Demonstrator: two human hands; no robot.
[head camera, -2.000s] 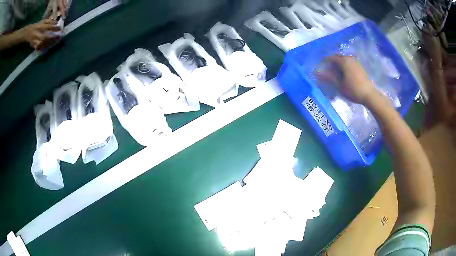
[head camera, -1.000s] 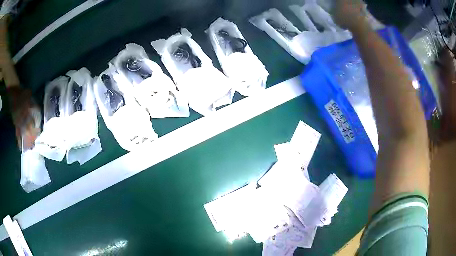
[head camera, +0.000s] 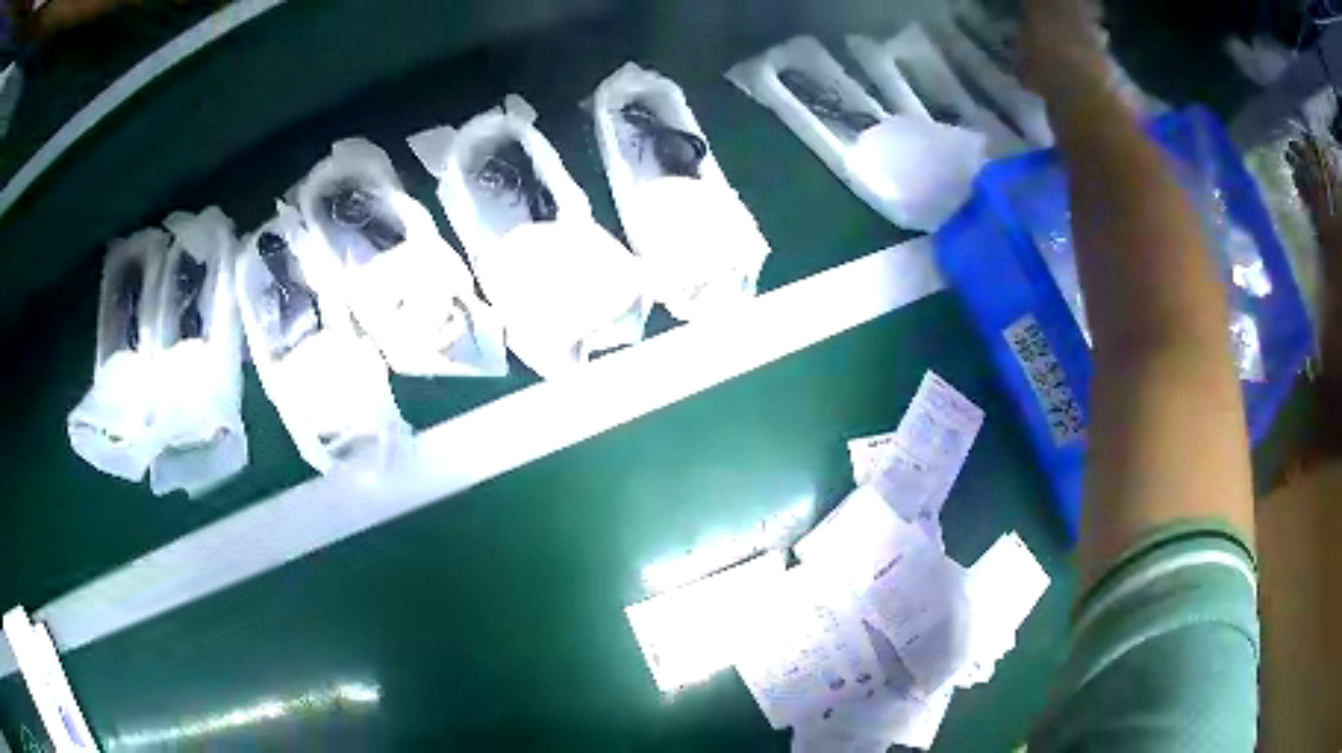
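My right forearm crosses the right side of the picture, over a blue plastic tray (head camera: 1016, 309) of shiny clear bags. My right hand (head camera: 1063, 41) is blurred at the top edge, beyond the tray, beside milky-white bagged products (head camera: 920, 169). Its fingers are cut off or hidden, so I cannot tell what it holds. Several more bagged products (head camera: 692, 243) with dark coils at their open ends lie in a slanting row on the green surface. The tray hides part of the upper-right products. My left hand is not in view.
A long white strip (head camera: 618, 386) runs below the bagged row. Loose printed papers (head camera: 824, 633) lie in a fanned pile in front of it. A narrow white piece (head camera: 47, 684) lies at the lower left. Brown material (head camera: 1298, 589) shows at the right edge, beside blurred, dark shapes.
My right hand has moved from inside the tray to beyond it. The other person's hand at the left has left, and the leftmost bagged product is gone. The tray appears farther right.
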